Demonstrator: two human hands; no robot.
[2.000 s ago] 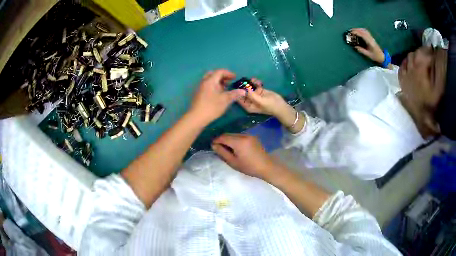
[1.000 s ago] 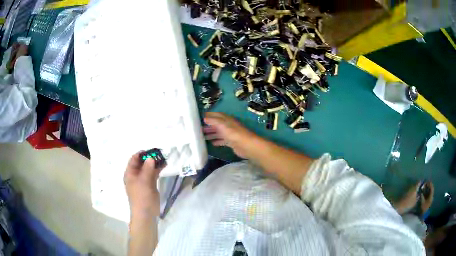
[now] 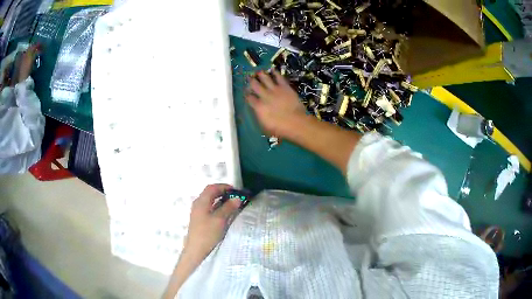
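Observation:
My left hand (image 3: 211, 211) holds a small black watch body (image 3: 236, 200) with green lit marks, just off the tray's lower right edge. My right hand (image 3: 275, 108) is over the green bench at the left side of a heap of binder clips (image 3: 344, 64). Its fingers are spread and blurred, and some are beside loose clips. I cannot tell if anything is under them. A large white blister tray (image 3: 163, 128) lies on the left.
A brown cardboard box (image 3: 449, 35) stands at the upper right, its open side at the clips. Shiny plastic packaging (image 3: 73, 58) lies left of the tray. A bottle (image 3: 485, 127) is at the right. A neighbour's sleeve (image 3: 20, 122) shows far left, another's hand (image 3: 492, 236) lower right.
My left hand has moved right with the watch body, from over the tray to beside its edge. My right hand has moved up to the clips. Earlier a neighbour's hand and mine were together at a device.

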